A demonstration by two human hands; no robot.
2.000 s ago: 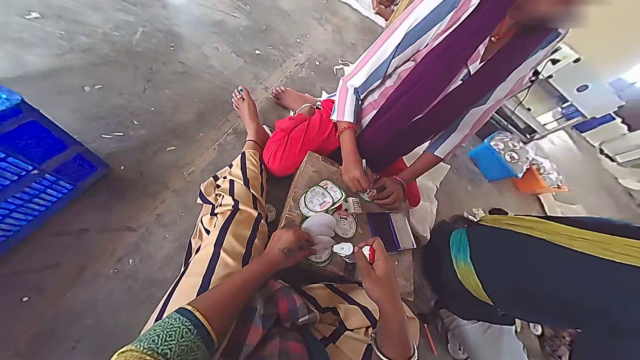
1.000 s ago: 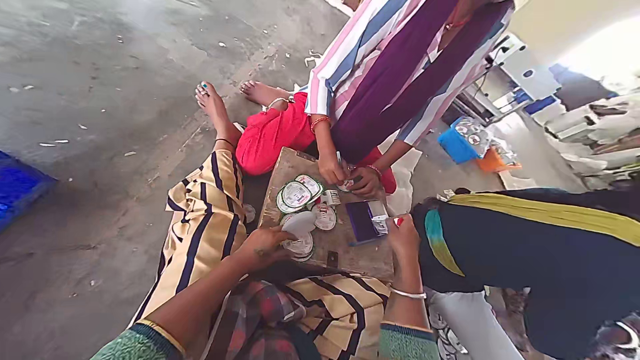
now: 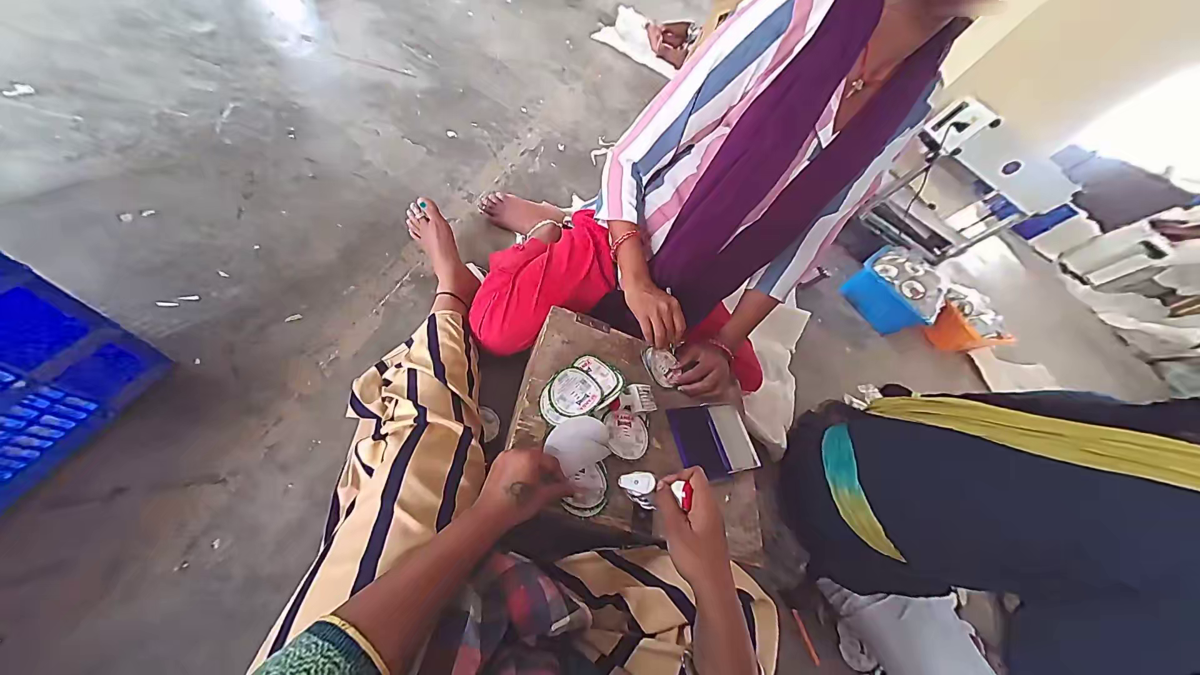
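Observation:
My left hand (image 3: pixel 525 483) has its fingers on a white oval piece (image 3: pixel 577 442) at the near left of a low wooden board (image 3: pixel 544 352). Printed oval labels (image 3: pixel 574 392) lie in a pile beyond it, and one more printed oval (image 3: pixel 626 434) lies beside them. My right hand (image 3: pixel 692 525) grips a small red and white object (image 3: pixel 685 494), whose kind I cannot tell. Just left of those fingers is a small white piece (image 3: pixel 637 484). An ink pad with a dark blue surface (image 3: pixel 697 441) lies open beyond my right hand.
Across the board a co-worker's hands (image 3: pixel 680 347) handle a small printed piece. Another person in dark clothing (image 3: pixel 975 497) is close on the right. A blue plastic crate (image 3: pixel 75 375) stands at the left; blue (image 3: pixel 881 295) and orange (image 3: pixel 966 328) containers stand at the back right.
My right hand was over the right side of the ink pad a second ago; now it is nearer me, beside the small white piece. My left hand stays at the white ovals.

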